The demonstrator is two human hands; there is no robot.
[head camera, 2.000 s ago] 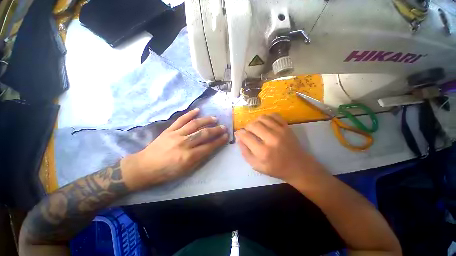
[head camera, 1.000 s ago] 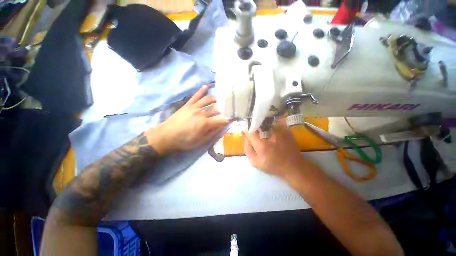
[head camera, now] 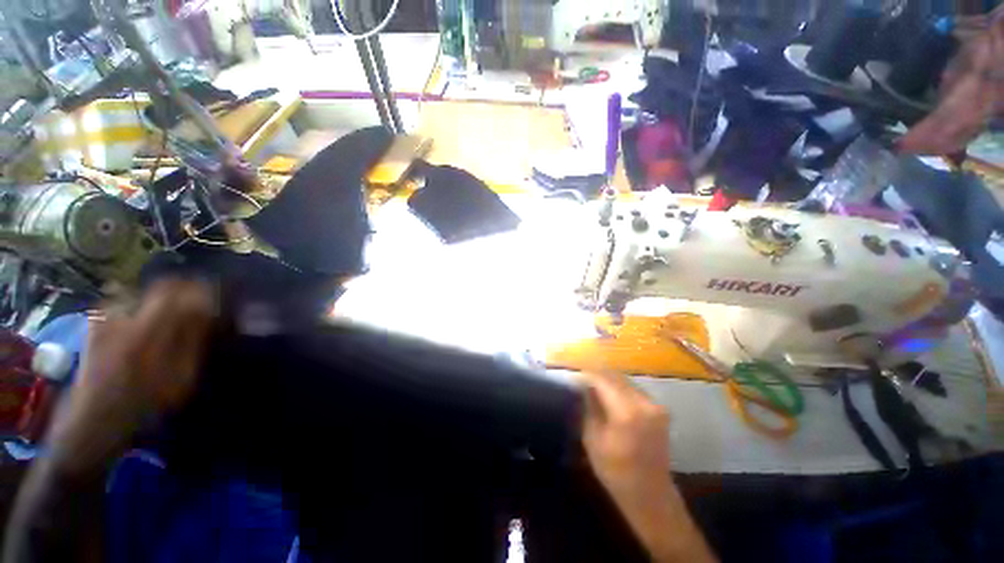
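A large dark garment panel (head camera: 385,396) is stretched between my hands, over the table's front edge and blurred by motion. My left hand (head camera: 154,341), blurred, grips its left end. My right hand (head camera: 628,423) grips its right end, below the orange bed cover. The white HIKARI sewing machine (head camera: 760,258) stands behind to the right; nothing can be seen under its needle clearly because of glare. A small dark cut piece (head camera: 462,203) lies at the back of the table, and a curved dark piece (head camera: 330,203) lies left of it.
Scissors (head camera: 760,401) with orange and green loops lie right of the orange bed cover (head camera: 628,343). Dark fabric strips (head camera: 881,412) hang at the right. A blue crate (head camera: 198,511) is below left. A motor-like machine part (head camera: 94,231) is at far left.
The view has tilted up and back. The cloth has left the needle area and is now lifted, dark side showing, between both hands. My left hand has moved far left.
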